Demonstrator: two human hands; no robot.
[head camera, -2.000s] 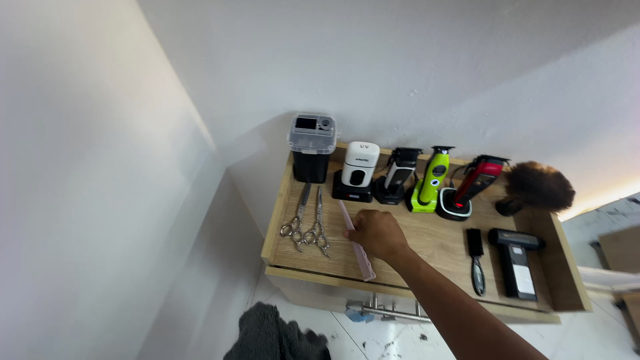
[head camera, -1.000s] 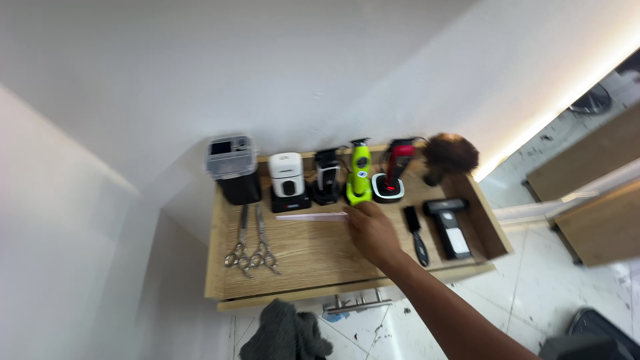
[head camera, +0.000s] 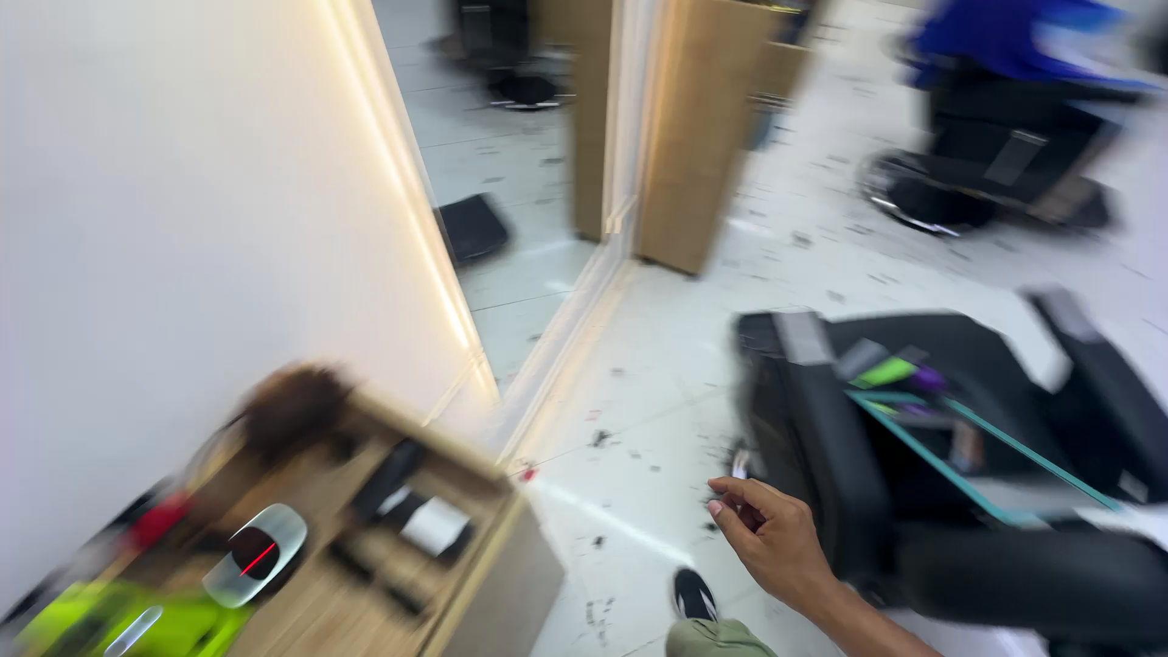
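My right hand (head camera: 766, 538) is in the lower right of the head view, fingers curled, thumb near the index finger, with nothing visible in it. It hangs over the floor just left of a black barber chair (head camera: 821, 456). On the chair's seat lies a teal-edged item (head camera: 931, 456) with green and purple things, blurred. My left hand is out of view. At lower left, the wooden cabinet top (head camera: 497, 511) holds a green clipper (head camera: 100, 620), a charging stand (head camera: 260, 552), a red clipper (head camera: 157, 520), a round brown brush (head camera: 297, 406) and a blurred black-and-white device (head camera: 436, 526).
A mirror (head camera: 511, 164) with a lit edge stands against the wall. Beyond are a wooden cabinet (head camera: 703, 137) and another black barber chair (head camera: 995, 164) with a blue cloth on it. Hair clippings dot the white tiled floor (head camera: 630, 392). My shoe (head camera: 693, 593) shows at the bottom.
The view has swung far right from the cabinet top to the chair. Earlier my right hand held a pale pink strip-like item over the cabinet top; now nothing shows in that hand.
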